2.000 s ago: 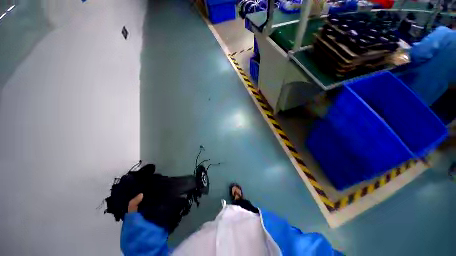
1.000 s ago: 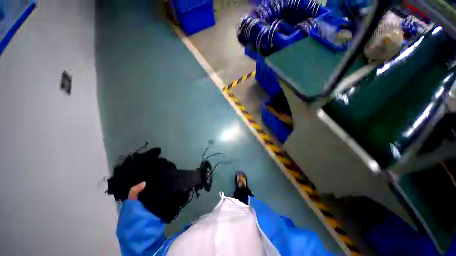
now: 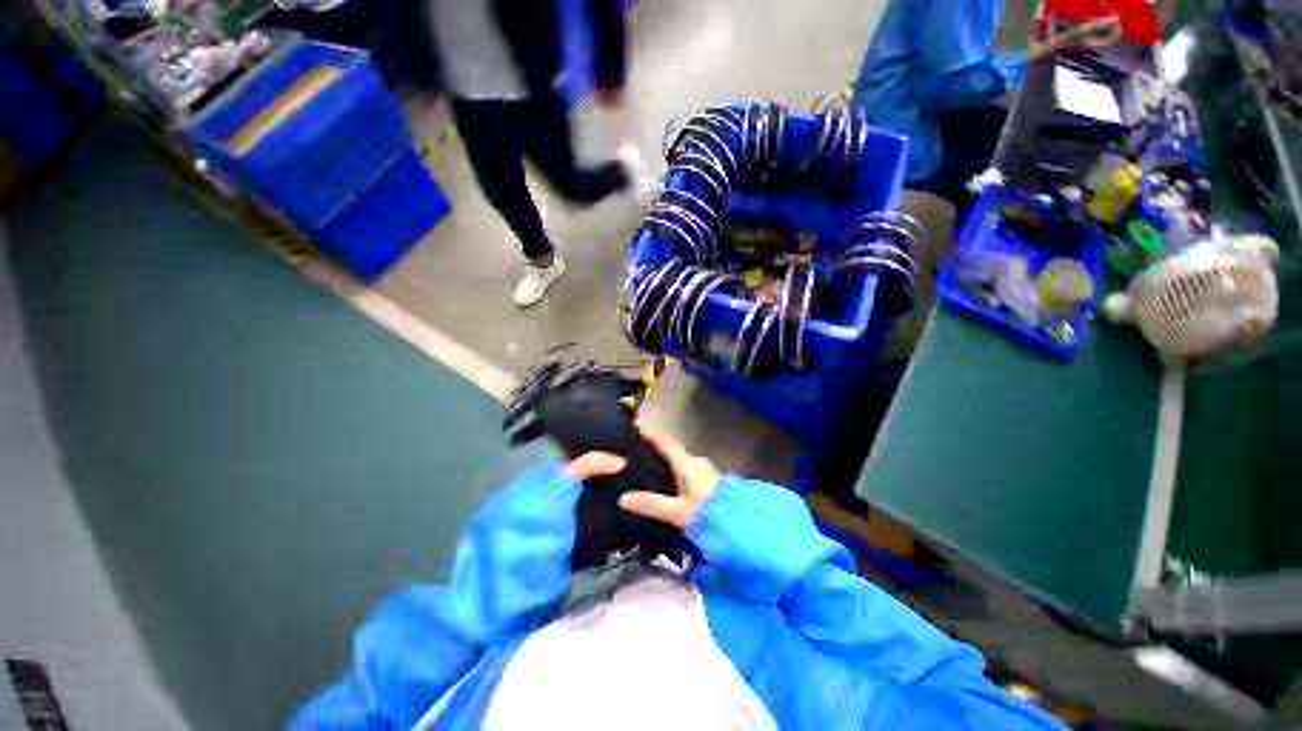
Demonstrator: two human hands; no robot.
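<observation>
A loose bundle of black straps or cable parts [image 3: 593, 417] is held close in front of my body, with thin dark strands sticking out at its far end. My left hand [image 3: 594, 466] is closed on its left side, with part of the hand hidden by the bundle. My right hand [image 3: 677, 483] grips it from the right, fingers and thumb over the black material. A blue bin [image 3: 865, 326] stands ahead, with many silver hoops and black headset parts hung around its rim.
A green bench [image 3: 1000, 429] is at right, with a fan [image 3: 1207, 300] and a blue tray [image 3: 1072, 333] on it. A person in blue [image 3: 914, 72] is behind the bin. Another person's dark-trousered legs [image 3: 503, 157] are ahead. Stacked blue bins [image 3: 364, 186] stand at upper left.
The view has turned right, towards the bin and bench. The bundle has moved from the left to in front of my body. My right hand has come into view and taken hold of it.
</observation>
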